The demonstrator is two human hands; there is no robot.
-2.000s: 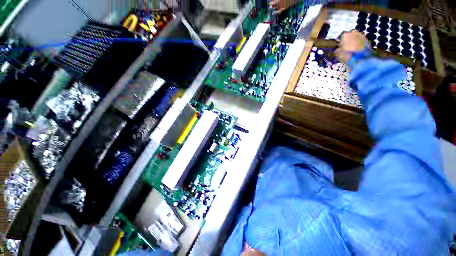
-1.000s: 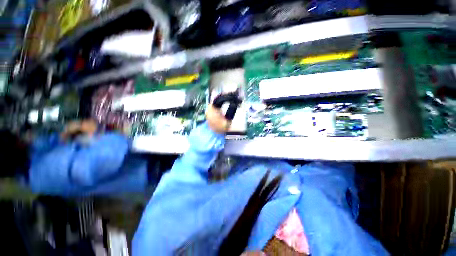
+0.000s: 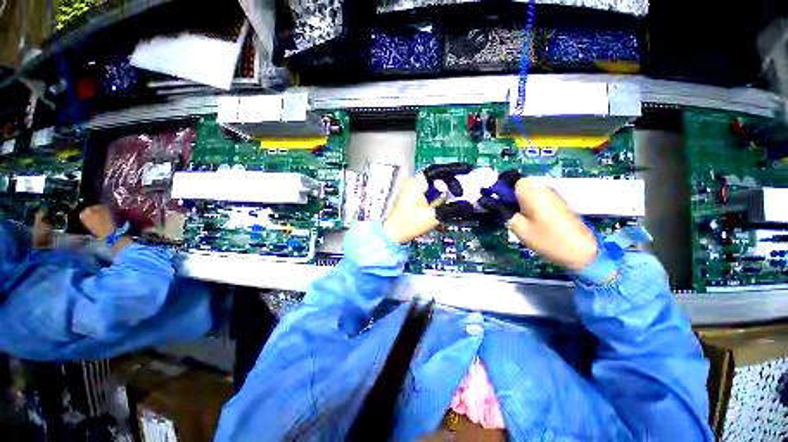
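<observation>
A green circuit board [image 3: 458, 134] lies in front of me on the conveyor. A long white bar [image 3: 596, 197] crosses it, with a pale block [image 3: 562, 104] and yellow strip [image 3: 566, 141] at its far side. My left hand [image 3: 416, 210] and my right hand [image 3: 553, 226] meet above the board's left half, with black coverings on the fingertips. Each seems closed on a small dark-blue part. Something white [image 3: 475, 183] shows between the fingertips; I cannot tell whether it is held or is the bar's end. The fingers hide the exact grip and that area of the board.
More boards lie left [image 3: 333, 138] and right [image 3: 708, 164], between metal rails [image 3: 484, 298]. A shiny red bag [image 3: 138, 177] and a labelled clear bag [image 3: 376, 190] lie leftward. Bins of blue parts [image 3: 592, 47] stand above. Another person's hand [image 3: 99, 220] is at left. A carton [image 3: 734, 354] stands lower right.
The view has swung from the carton back to the conveyor. My right hand has left the carton of white and dark round parts and now meets my left hand over the middle board.
</observation>
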